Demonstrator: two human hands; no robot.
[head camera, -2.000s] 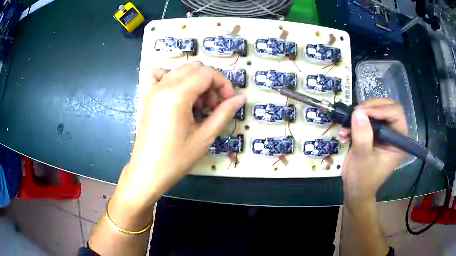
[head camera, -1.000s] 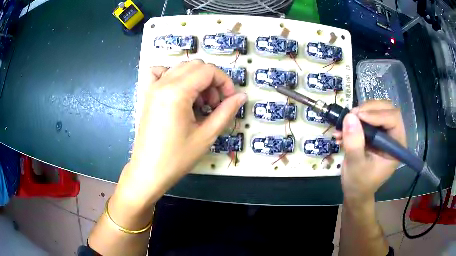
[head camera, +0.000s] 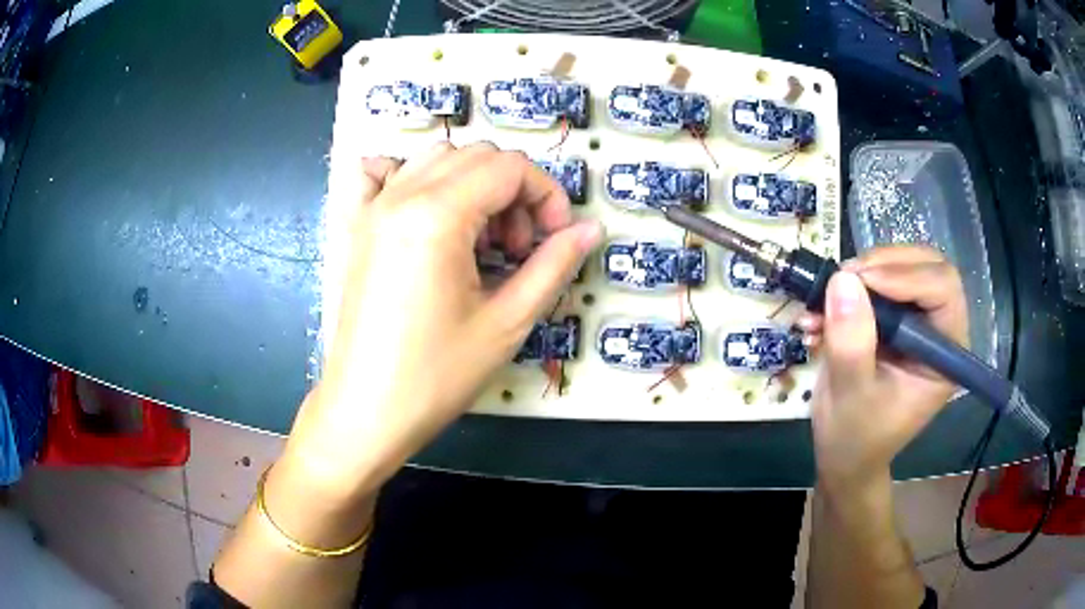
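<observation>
My right hand (head camera: 886, 345) holds a soldering iron (head camera: 940, 357) by its dark handle. The iron's tip is at the lower edge of a circuit board (head camera: 657, 186) in the second row, third column. My left hand (head camera: 440, 286) is over the left part of the cream fixture plate (head camera: 571, 402), thumb and forefinger close together left of that board. Any thin strand between them is too fine to see. My left hand hides several boards. Dark boards in pale shells sit in rows, with thin red and dark wires beside them.
A clear tray (head camera: 916, 202) with silvery bits is right of the plate. A yellow counter (head camera: 306, 36) is beyond its left corner, a round fan grille (head camera: 565, 14) behind it. A dark blue box (head camera: 886, 60) is at back right. The iron's black cord (head camera: 966, 500) hangs at right.
My left hand and its fingertips have shifted slightly right. The iron's tip has moved only slightly and stays by the same board.
</observation>
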